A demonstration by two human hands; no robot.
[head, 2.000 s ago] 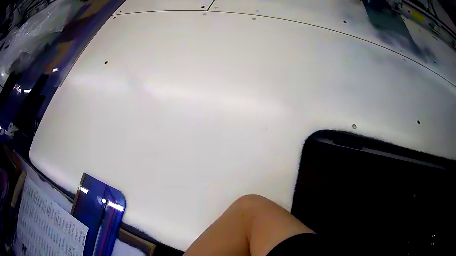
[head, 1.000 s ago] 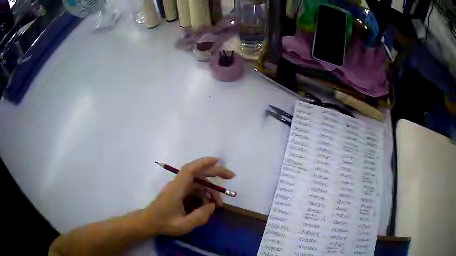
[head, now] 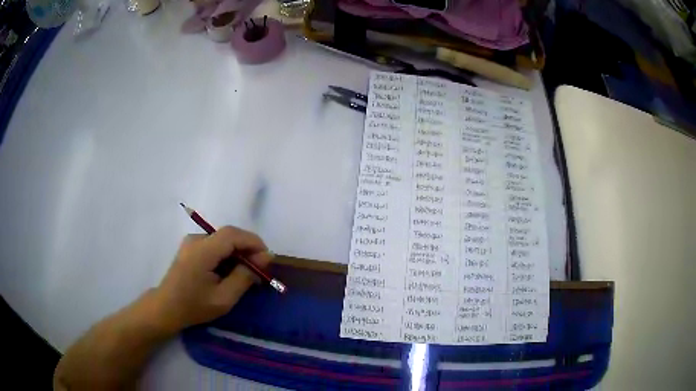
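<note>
My left hand (head: 217, 271) comes in from the lower left and is closed around a dark red pencil (head: 248, 263). The pencil's tip points up and left over the white tabletop, its pale end down and right. The hand is at the left end of the blue sewing template (head: 305, 305), which has a brown edge strip and slots with white and red lines. A handwritten list (head: 450, 206) in four columns lies partly over the template, right of my hand. My right hand is not in view.
Black thread snips (head: 349, 98) lie at the list's upper left, partly hidden. A pink roll with dark pins (head: 258, 42) and a smaller white roll (head: 221, 27) stand farther back. A wooden-handled tool (head: 484, 67) lies behind the list. The cream machine bed (head: 633, 206) is at the right.
The view has moved down and right, showing more of the template and list. My left hand has closed more around the pencil; its fingers were more spread before.
</note>
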